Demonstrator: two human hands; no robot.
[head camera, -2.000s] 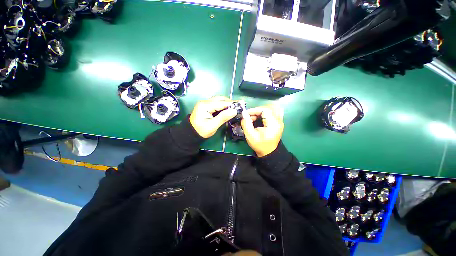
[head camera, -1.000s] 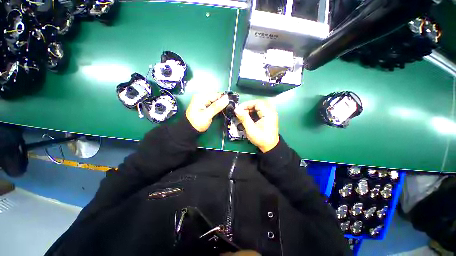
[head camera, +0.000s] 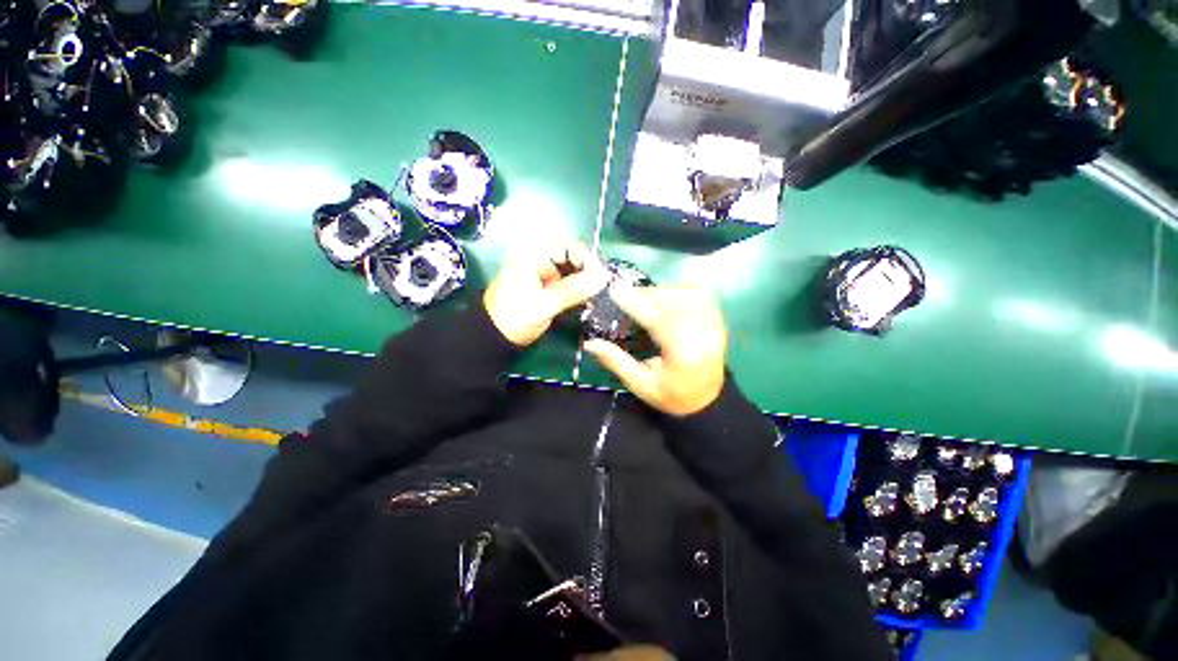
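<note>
A dark round housing sub-assembly (head camera: 618, 310) is on the green mat in front of me, partly hidden by my hands. My right hand (head camera: 674, 341) grips it, fingers on top and thumb at its near side. My left hand (head camera: 532, 294) is at its left, with thumb and fingertips closed on a small dark part (head camera: 565, 269); its detail is too small to tell. Three housings with silver-white centres lie together at left, one of them here (head camera: 447, 181). Another single housing (head camera: 877, 289) lies at right.
A grey-white screw feeder (head camera: 704, 174) stands behind my hands. A long black screwdriver (head camera: 878, 123) slants in from upper right. Dark units with wires (head camera: 78, 97) pile at far left, more behind the feeder. A blue-edged tray (head camera: 995, 568) of silver parts is below the bench at right.
My right hand has spread from a fingertip pinch to a grip around the housing. My left hand has moved slightly away from its centre with the small dark part.
</note>
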